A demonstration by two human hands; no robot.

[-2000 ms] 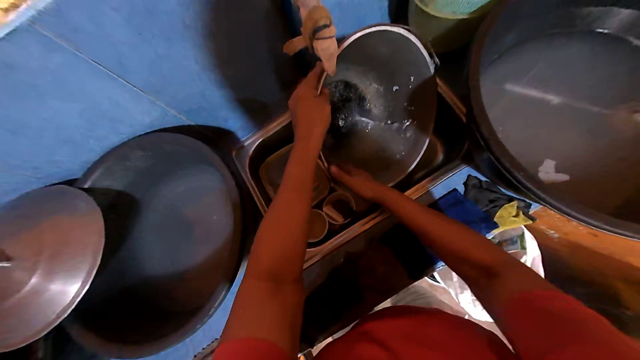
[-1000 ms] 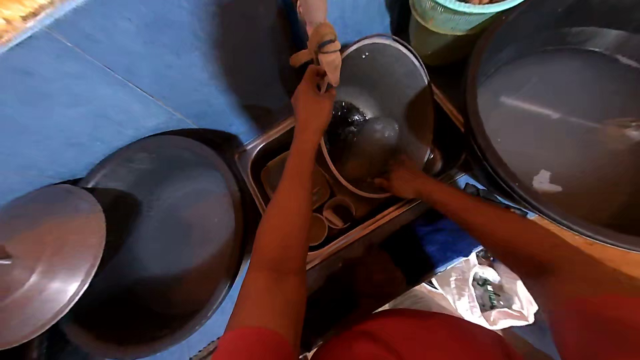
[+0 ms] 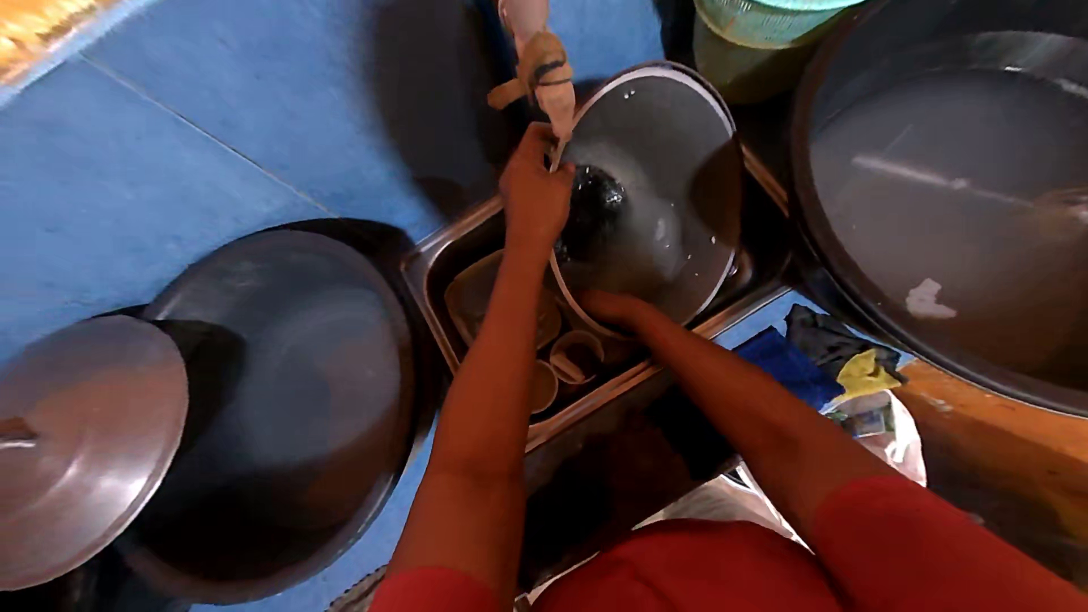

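Observation:
A large round metal pot [image 3: 680, 144] sits tilted in the sink [image 3: 472, 223], under a faucet [image 3: 544, 72] with cloth or tape wrapped round it. Water runs and swirls inside the pot. My left hand [image 3: 537, 183] grips the pot's rim at its upper left, close to the faucet's mouth. Inside the lower part of the pot, by the near rim, lies my right hand [image 3: 608, 308]; its fingers are dim, and whether they hold anything cannot be seen. Small cups [image 3: 578, 357] and a shallow container [image 3: 476, 297] are in the sink beside the pot.
To the right stands a wide tub of cloudy water [image 3: 952, 204]. A dark basin [image 3: 289, 408] and a metal lid [image 3: 93, 442] are at the left. Behind the pot is a green basket [image 3: 765, 25] on a bucket. A blue cloth [image 3: 786, 365] and a plastic bag [image 3: 905, 442] lie at the lower right.
My right hand has shifted left along the near side of the pot since one second ago. My left hand stays at the rim by the faucet.

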